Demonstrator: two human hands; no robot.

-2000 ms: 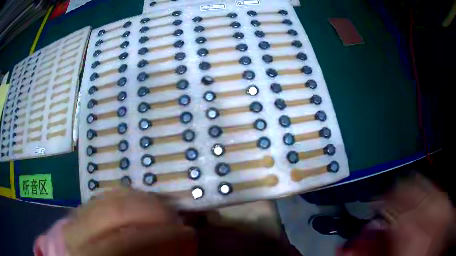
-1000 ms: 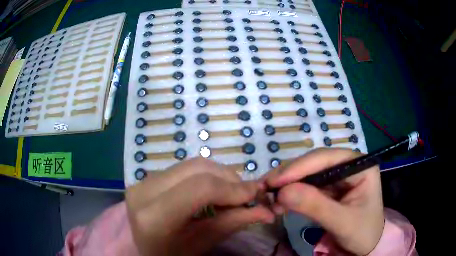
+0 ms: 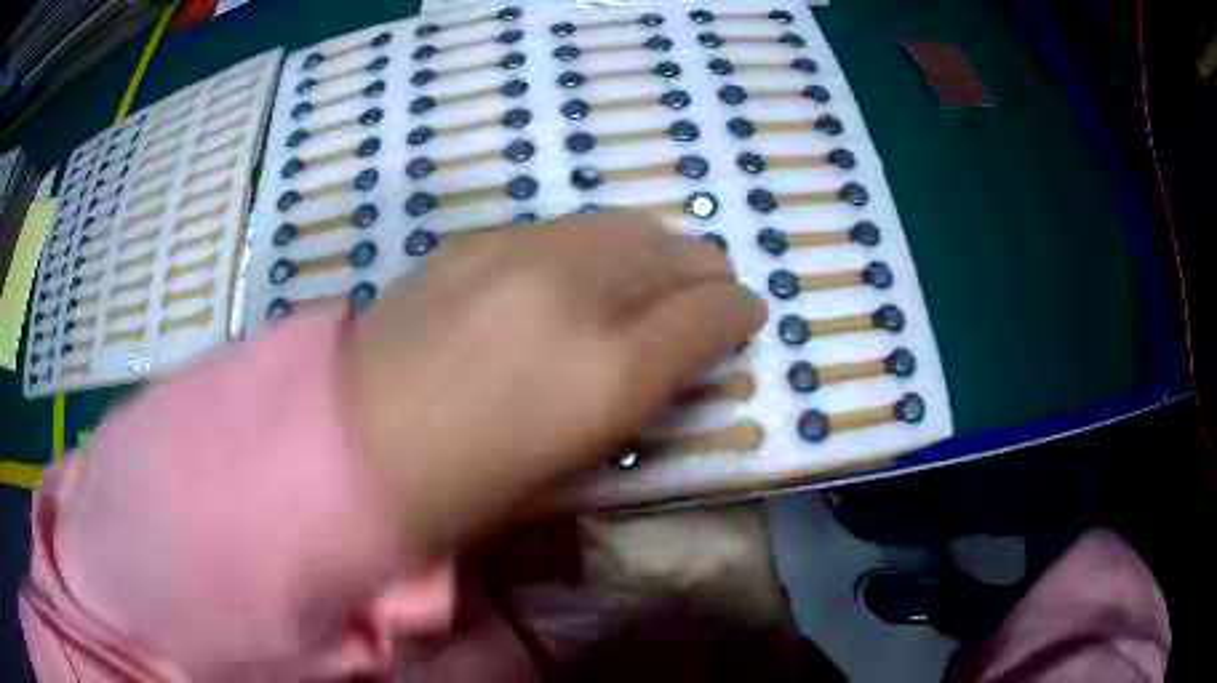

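Note:
The main white foam tray [image 3: 928,360] lies near the bench's front edge, with small dark discs at the ends of its dumbbell-shaped slots. My left hand [image 3: 574,334] is over the tray's lower middle, blurred, its fingertips bent down near the third column; what they hold, if anything, is hidden. Two slot ends in the third column's lower rows show tan without discs. One disc [image 3: 702,206] flashes white. My right hand is out of the picture; only its pink sleeve [image 3: 1088,620] shows at the bottom right.
A second foam tray [image 3: 154,227] lies at the left, partly behind my left sleeve. A red-brown square [image 3: 949,74] lies on the green mat at the right. Layered grey edges [image 3: 80,40] are at the upper left, and a pale yellow strip [image 3: 24,260] at the far left. A shoe [image 3: 897,596] shows below the bench.
My hands were together in front of the tray, the right with a black pen-like stick. They are now apart: the left has reached over the tray, and the right has left the picture.

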